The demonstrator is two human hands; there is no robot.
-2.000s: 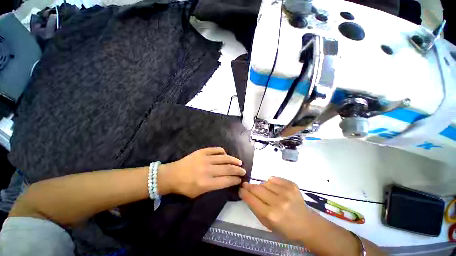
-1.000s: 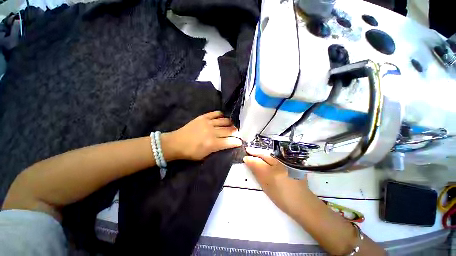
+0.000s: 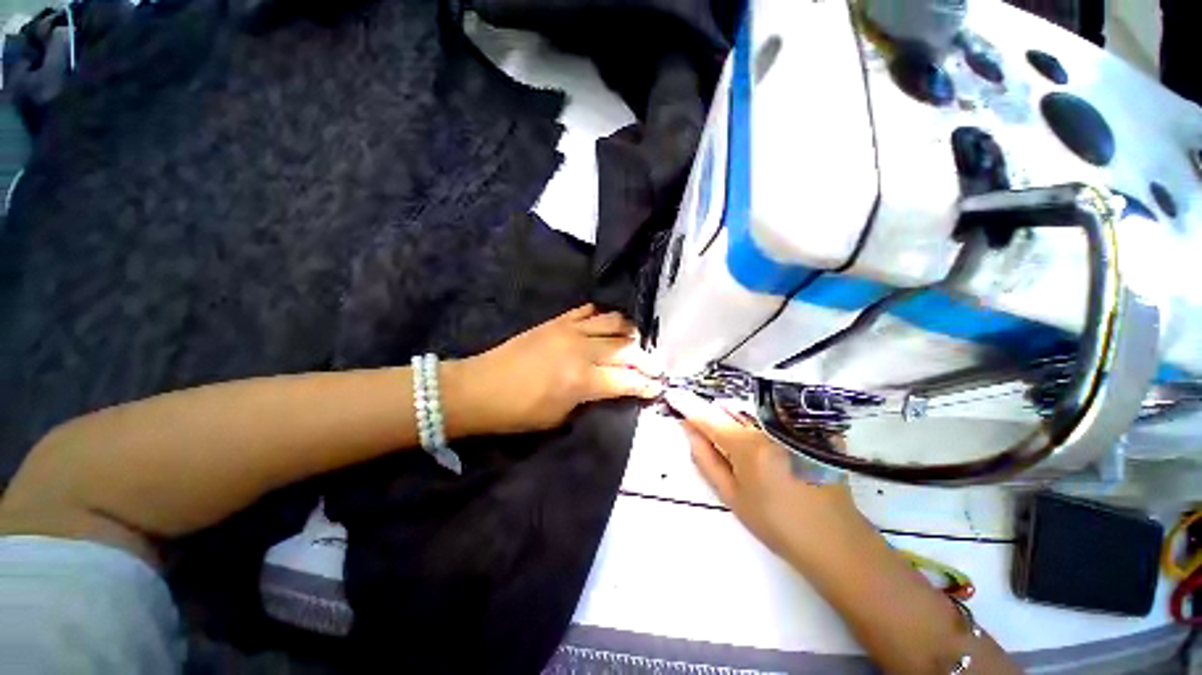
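Observation:
A dark garment body (image 3: 251,224) lies spread left of the sewing machine (image 3: 804,158), and its near part hangs over the table's front edge. My left hand (image 3: 560,373) lies flat on the dark cloth beside the needle area, fingertips near the presser foot (image 3: 718,382). My right hand (image 3: 738,462) is right of the cloth edge, its fingertips meeting the left ones at the cloth just in front of the foot. The cloth between the fingertips is mostly hidden. Whether the left fingers grip or only press cannot be told.
A black smartphone (image 3: 1087,554) lies at the right. Thread snips (image 3: 939,572) are partly hidden behind my right forearm. Scissors with yellow and red handles (image 3: 1186,564) are at the right rim. A measuring tape (image 3: 659,662) runs along the front edge. A curved metal guard (image 3: 1101,330) fronts the machine head.
Both hands have moved from the cloth's near edge up to the presser foot, taking the cloth along. The view has shifted, and the machine head looks larger and nearer.

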